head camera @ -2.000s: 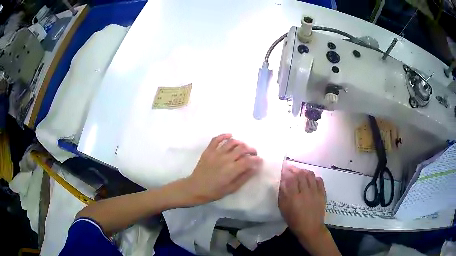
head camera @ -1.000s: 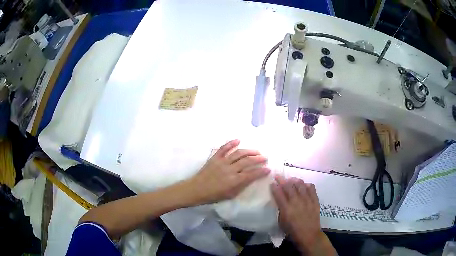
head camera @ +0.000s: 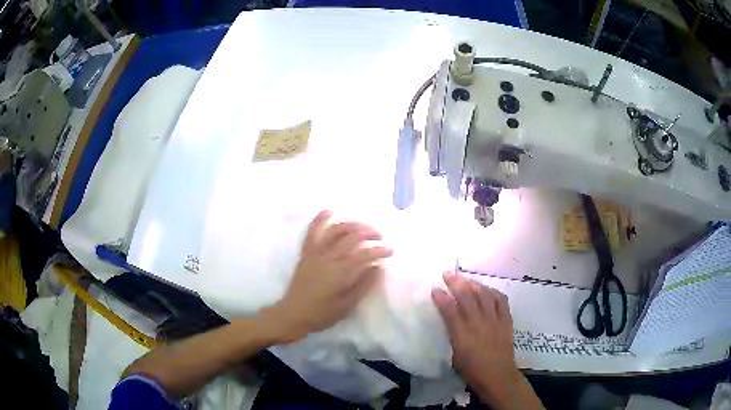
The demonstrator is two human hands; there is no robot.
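Observation:
White fabric lies on the white table left of the needle area, overexposed, and hangs in folds over the front edge. My left hand lies palm down on it, fingers slightly spread, a little blurred. My right hand rests at the fabric's right edge near the front of the table, fingers close together; whether it pinches the cloth is hidden. The sewing machine head stands behind and right of my hands. Its presser foot area is in bright glare, with no hand at it.
A tan paper ticket lies at upper left. Black shears lie right of the needle, over another tan piece. A lamp hangs left of the needle. A work sheet is at far right. More white fabric lies at left.
My left hand has moved left, away from my right hand, which stays near the fabric's right edge. The fabric at the front is more bunched. The view has shifted slightly.

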